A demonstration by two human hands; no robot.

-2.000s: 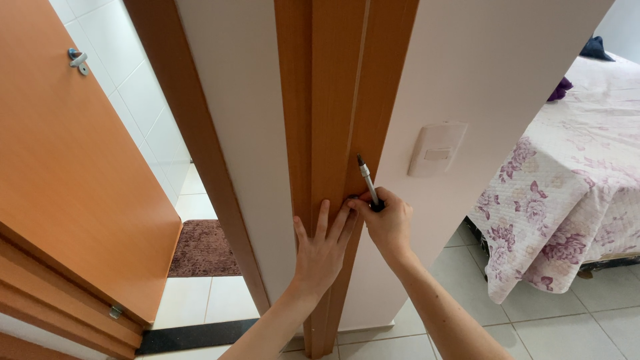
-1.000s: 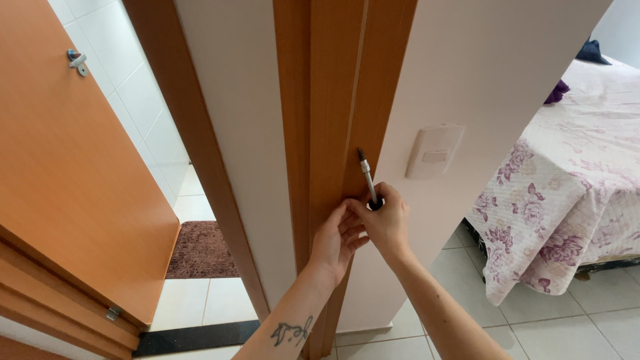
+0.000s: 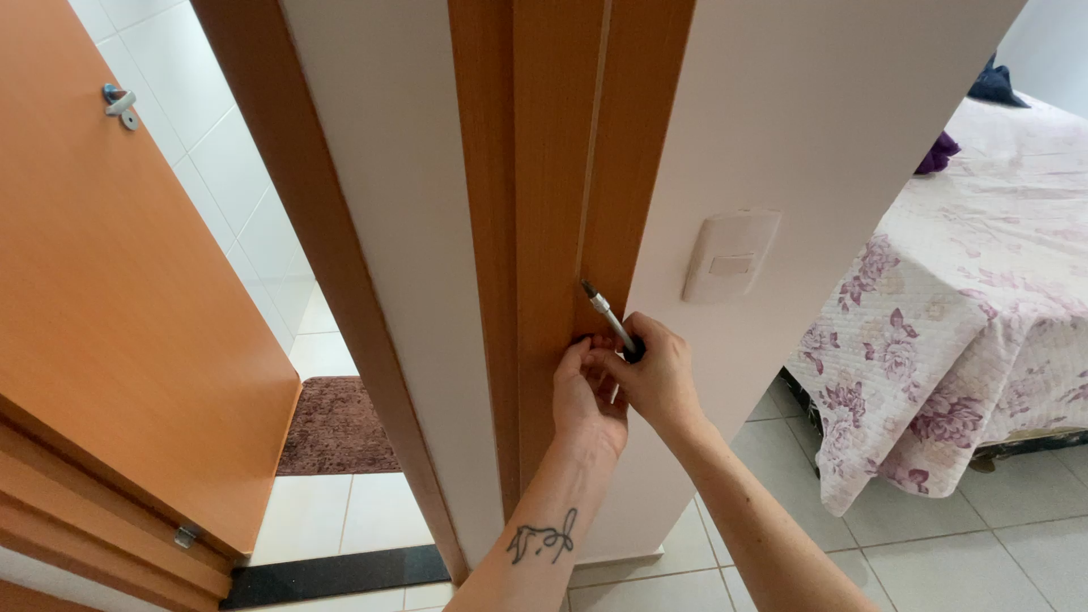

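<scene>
My right hand (image 3: 663, 365) is closed around the dark handle of a screwdriver (image 3: 610, 316), whose silver shaft and dark tip point up and to the left. The tip lies in front of the wooden door frame (image 3: 552, 195), close to its thin pale groove. My left hand (image 3: 591, 387) has its palm turned up and its fingers curled, touching the right hand's fingers at the frame. A small dark thing shows at the left fingertips; what it is, and whether the hand grips it, cannot be made out.
A white light switch (image 3: 733, 255) is on the wall to the right of the frame. Farther right stands a bed with a floral quilt (image 3: 943, 365). At left are an orange wooden door (image 3: 127, 280) with a metal handle (image 3: 119, 100), a brown mat (image 3: 336, 429) and a dark threshold (image 3: 340, 578).
My left hand was spread flat on the frame two seconds ago; it has since turned palm up with curled fingers. The screwdriver, upright earlier, now leans farther left.
</scene>
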